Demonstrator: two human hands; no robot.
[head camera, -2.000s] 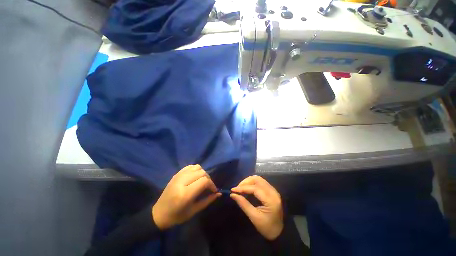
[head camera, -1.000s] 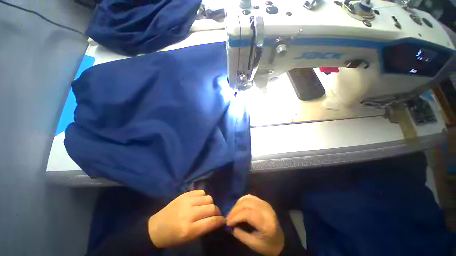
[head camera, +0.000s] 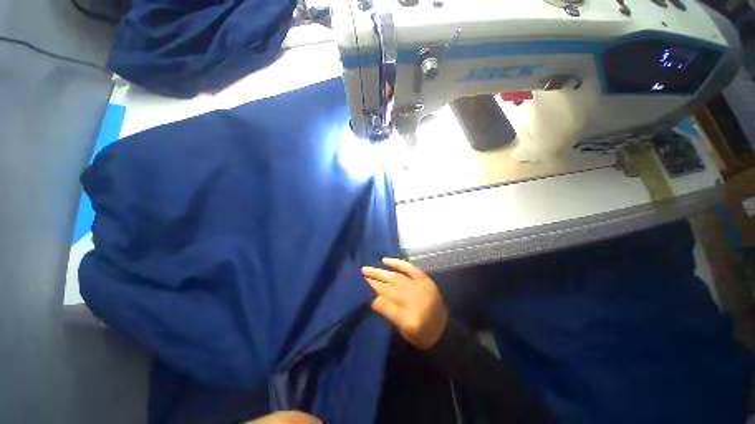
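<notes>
The navy garment piece (head camera: 199, 215) lies left of the needle and hangs over the table's front edge. Its narrow folded band (head camera: 381, 219) runs from the bright light at the presser foot (head camera: 377, 132) towards me. My right hand (head camera: 407, 300) lies on the band at the table edge, fingers pointing left, the thumb side partly hidden. My left hand (head camera: 286, 417) is cut off by the bottom edge; only its back shows, at the garment's lower part, and its fingers are hidden. Darker, slightly shiny cloth (head camera: 286, 385) shows in a fold between the hands. The needle is lost in the glare.
The white JACK sewing machine (head camera: 513, 54) stands at the upper right. A dark phone-like rectangle (head camera: 484, 124) and a small red item (head camera: 516, 96) are under its arm. A navy heap (head camera: 199, 41) lies behind. More navy cloth (head camera: 613, 331) hangs at lower right.
My hands, earlier together at the band's lower end, are apart: the right moved up to the table edge, the left down to the bottom edge. The garment spreads further down. The view has shifted.
</notes>
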